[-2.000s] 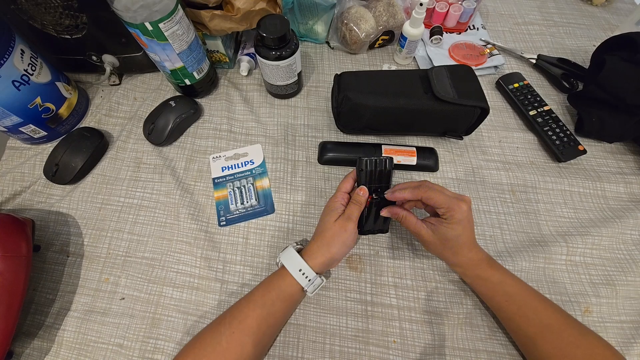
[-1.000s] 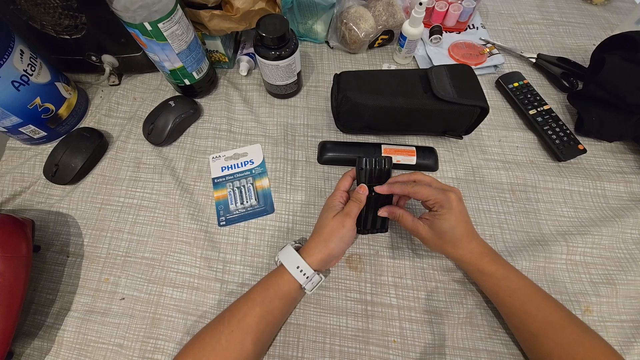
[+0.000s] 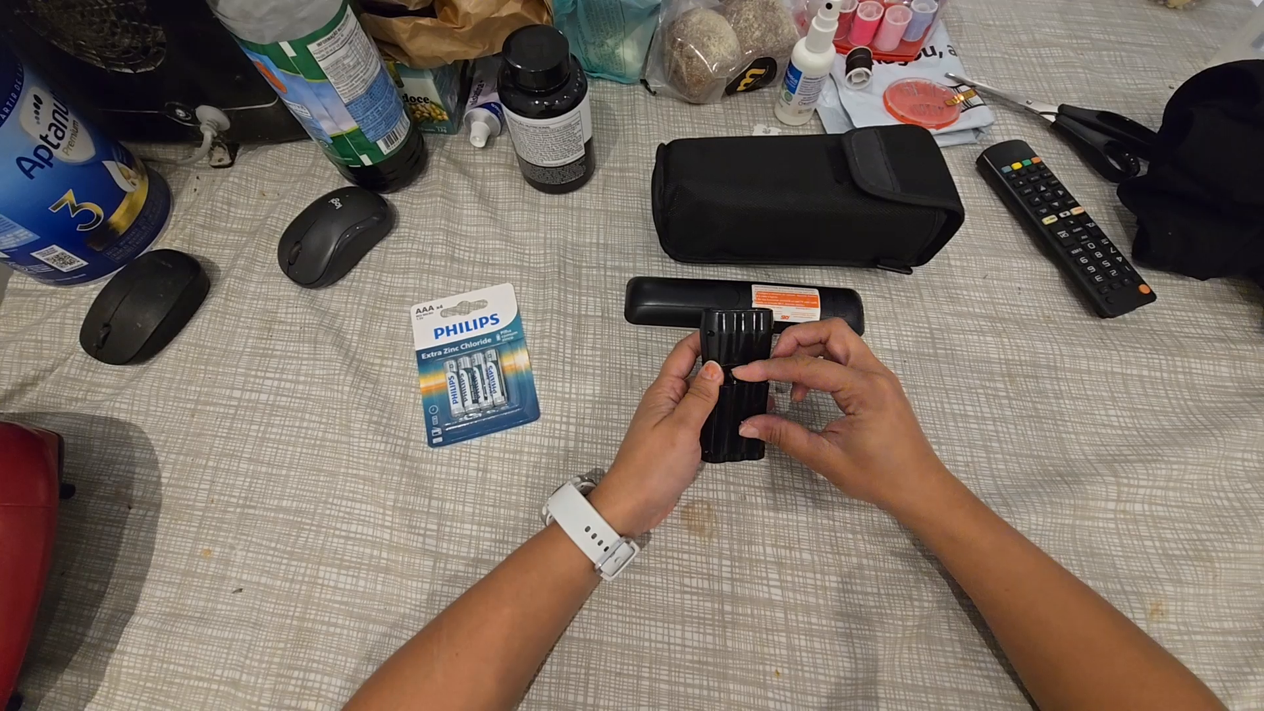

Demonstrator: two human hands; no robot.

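Note:
My left hand (image 3: 671, 425) grips a ridged black plastic device (image 3: 736, 415) by its left side, upright in view, thumb on its face. The fingertips of my right hand (image 3: 839, 405) touch the middle and right edge of the device; whether they also grip it is hard to tell. Just beyond lies a black remote control (image 3: 691, 301) with an orange and white label, partly hidden by the device and my right fingers. A Philips blister pack of AAA batteries (image 3: 477, 365) lies to the left of my left hand. What the device is, I cannot tell.
A black fabric case (image 3: 780, 202) lies behind. To the right are a button remote (image 3: 1066, 227), black-handled scissors (image 3: 1096, 143) and black cloth (image 3: 1205, 178). Two computer mice (image 3: 336, 237), a dark bottle (image 3: 548, 118) and a blue tub (image 3: 74, 188) stand or lie left. A red object (image 3: 25, 543) borders the left edge.
My right hand's fingers have shifted slightly on the device, with the index finger now lying across its middle. My left hand keeps its hold.

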